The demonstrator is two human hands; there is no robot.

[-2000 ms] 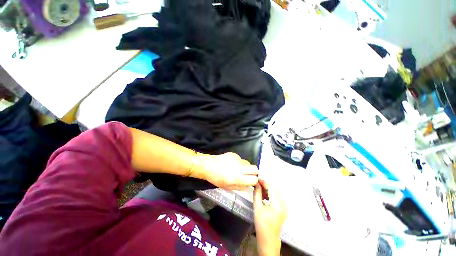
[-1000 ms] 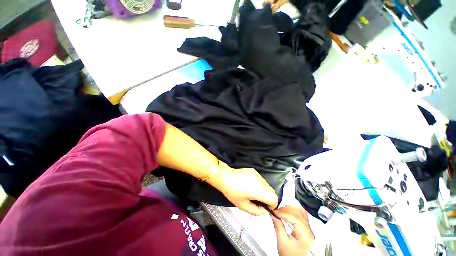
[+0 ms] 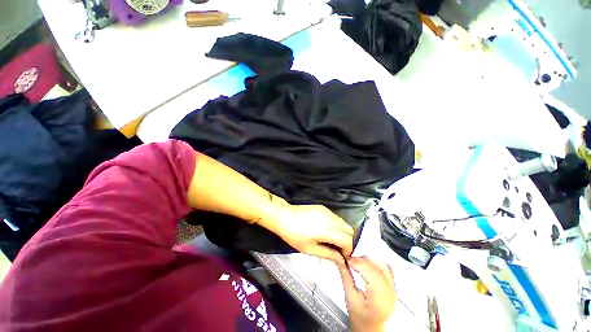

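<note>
The large black garment lies in soft folds across the white table, left of the sewing machine. Its near edge runs to my hands. My left hand pinches the garment's edge between its fingertips, with the forearm across the cloth. My right hand meets it fingertip to fingertip and pinches the same narrow edge, in front of the machine head. The needle area is too blurred to tell whether cloth is under it.
Snips lie right of my right hand. A measuring tape runs along the near table edge. A purple machine and a wooden-handled tool are at the far left. Dark garments are piled at left. Another black bundle lies at the back.
The upper part of the black garment has drawn toward me, separating from the bundle at the back. Both hands stay together at the edge. The camera view has shifted.
</note>
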